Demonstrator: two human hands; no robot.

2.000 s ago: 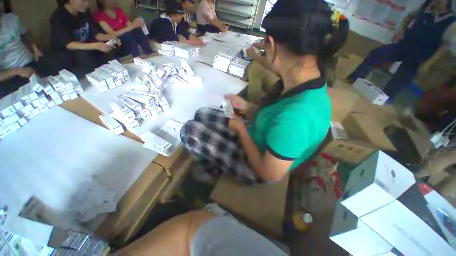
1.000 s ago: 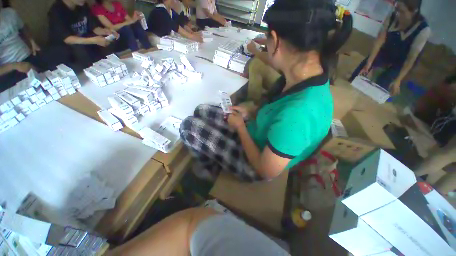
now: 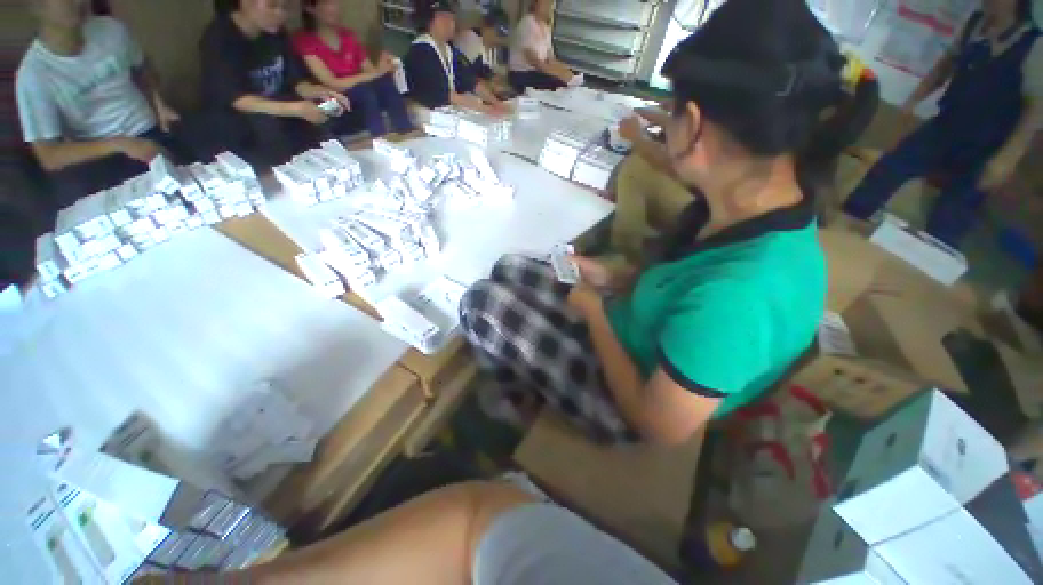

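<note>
My right forearm comes in from the bottom edge and reaches left; its hand is not visible. My left hand is out of the picture. At the lower left, a block of small cartons [image 3: 217, 528] stands close together beside the forearm. Flat-looking printed cartons [image 3: 80, 531] lie left of it. A carton piece with a dark grey-green print [image 3: 140, 440] sticks up at an angle behind the block. A loose pile of thin white pieces [image 3: 265, 429] lies on the white table covering [image 3: 172, 326], near its edge.
A person in a green shirt [image 3: 743, 309] sits at right, holding a small carton [image 3: 564, 264]. Carton rows [image 3: 149, 217] and a jumbled heap [image 3: 377, 234] lie on the tables. Several people sit along the far side. Large printed white boxes [image 3: 904, 503] stand lower right.
The whole scene has shifted right in the picture as the camera turned. The person at far right, bent over a white box a second ago, is now more upright. The neighbour's carton is lower.
</note>
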